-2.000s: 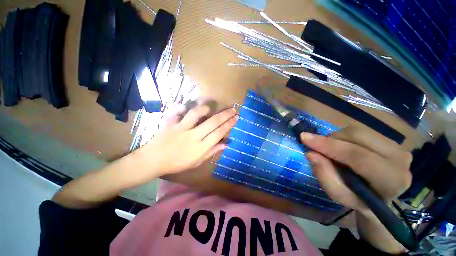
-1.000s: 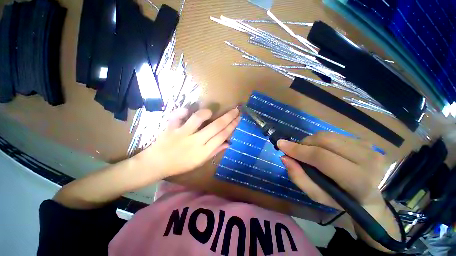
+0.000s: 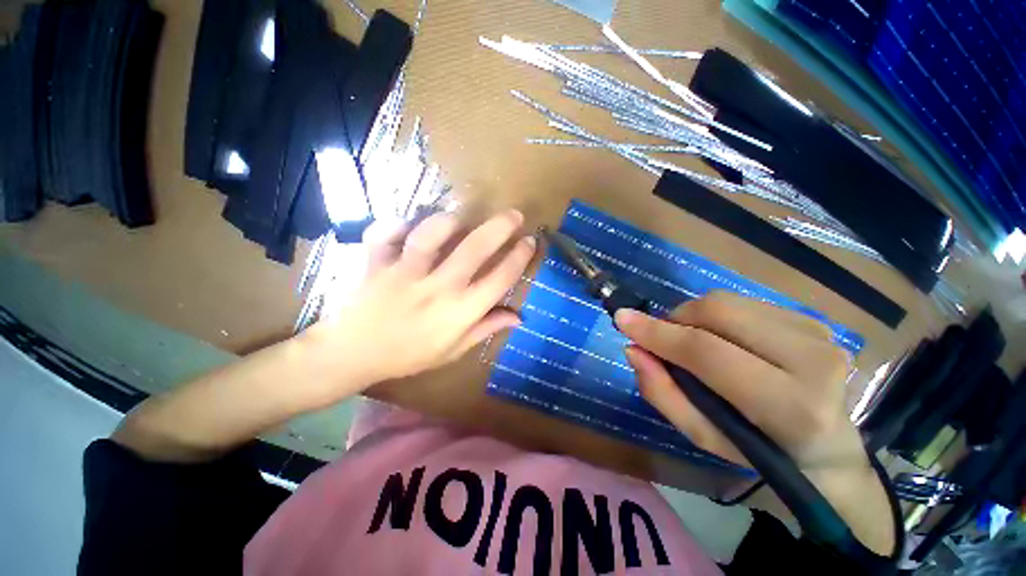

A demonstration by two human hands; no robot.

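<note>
A blue solar cell array [image 3: 563, 343] with pale parallel lines lies on the brown table in front of me. My right hand [image 3: 743, 371] holds the black soldering iron [image 3: 720, 419] like a pen over the array. Its metal tip is at the array's upper left edge. My left hand [image 3: 433, 293] is flat beside the array's left edge, fingers spread, fingertips close to the iron's tip. Whether it holds a thin ribbon there is too small to tell. My right hand and the iron hide the array's right part.
Black insulating strips [image 3: 276, 124] and silver ribbons [image 3: 388, 186] lie at the left. More ribbons [image 3: 630, 101] and black strips [image 3: 833, 158] lie beyond the array, with one long black strip [image 3: 776, 248]. A dark blue array pile [image 3: 945, 90] is at the far right. Dark clutter [image 3: 945, 383] lies right.
The iron has moved left from over the array's upper middle to its upper left edge. My left hand's fingers have shifted and spread a little.
</note>
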